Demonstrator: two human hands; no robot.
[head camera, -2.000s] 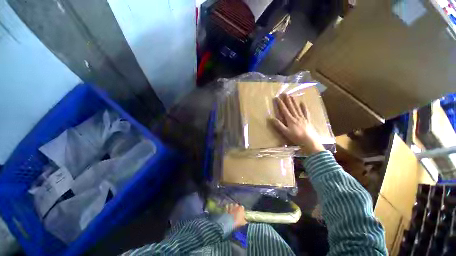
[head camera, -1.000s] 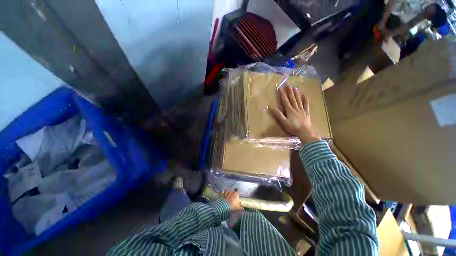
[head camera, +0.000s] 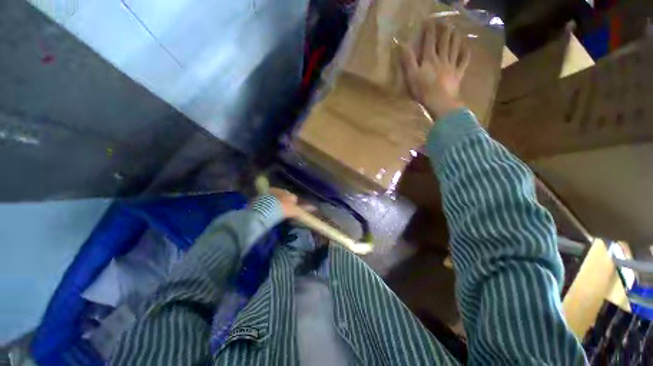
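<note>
Film-wrapped cartons (head camera: 358, 121) lie stacked at the top centre, tan under shiny clear film. My right hand (head camera: 437, 68) lies flat on the top carton with its fingers spread. The pale yellow handle bar (head camera: 333, 232) of a trolley runs slantwise below the cartons. My left hand (head camera: 286, 204) is closed round the bar near its left end. The trolley's base is hidden by the cartons and my body.
A blue crate (head camera: 79, 286) with white wrapped material inside stands at the lower left. A pale wall (head camera: 215, 57) and a grey pillar (head camera: 86, 107) are at the left. Large brown cartons (head camera: 587, 107) stand close on the right, with an open carton (head camera: 587, 279) below.
The view has turned and come closer. The cartons now sit higher in view and tilted. The handle bar slants, and the crate shows lower. Both hands keep their places on carton and bar.
</note>
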